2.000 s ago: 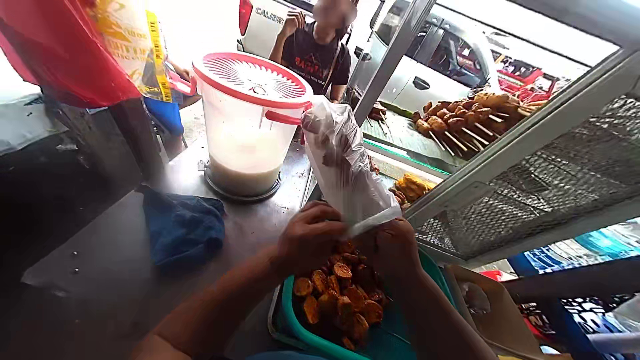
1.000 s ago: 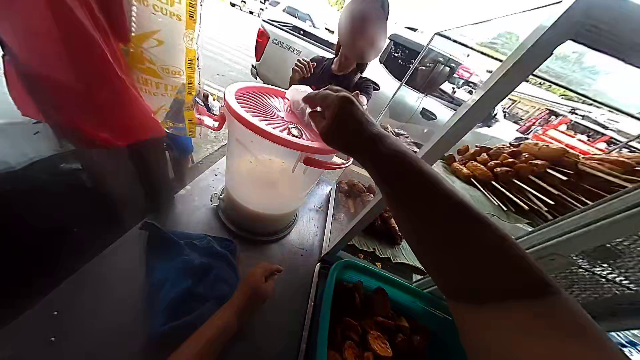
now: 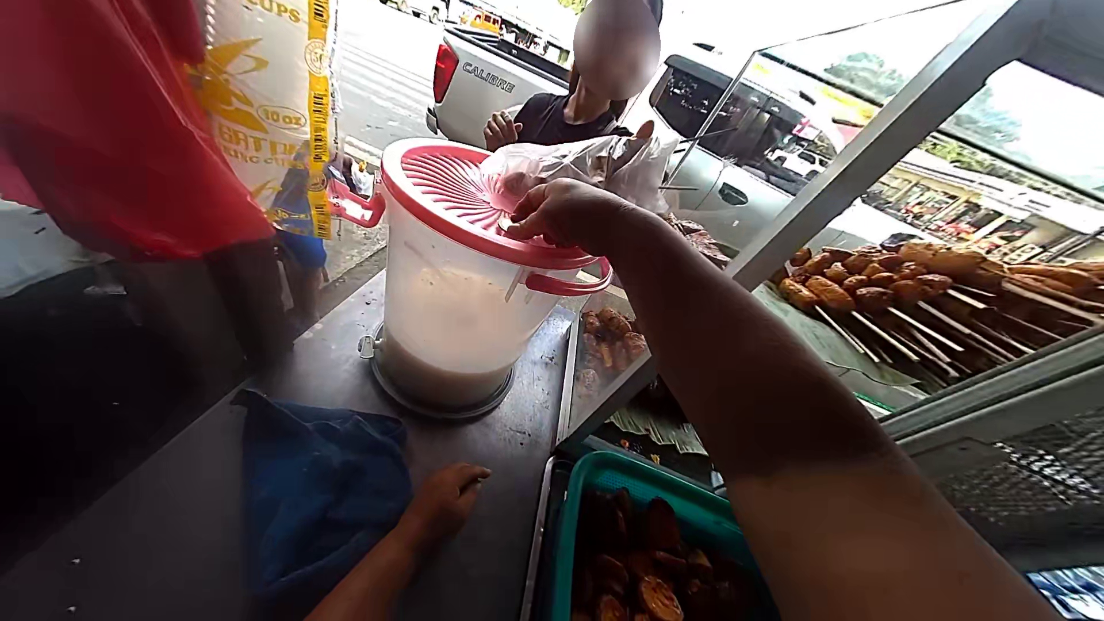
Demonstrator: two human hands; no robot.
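My right hand (image 3: 561, 211) reaches over the pink ribbed lid (image 3: 440, 177) of a clear plastic drink bucket (image 3: 448, 319), its fingertips low at the lid's surface. Whether they pinch something small is unclear. Just beyond the hand is a thin clear plastic bag (image 3: 595, 164), with the fingers of the person across the counter at its far side. My left hand (image 3: 448, 500) hovers at or rests on the metal counter, loosely curled, right of a dark blue cloth (image 3: 323, 492); its palm is hidden. A pale drink fills the lower part of the bucket.
A green plastic basket (image 3: 573, 526) of browned food pieces sits at the lower right. Behind a metal-framed case (image 3: 862, 155) lie skewered foods (image 3: 871, 285). A person (image 3: 569, 116) stands across, before a silver pickup (image 3: 509, 82). Packaged cups (image 3: 259, 112) hang at left.
Two seconds ago both my hands held the bag over the basket. The bag is now beyond the lid by the other person; my right hand is over the lid, my left low by the cloth.
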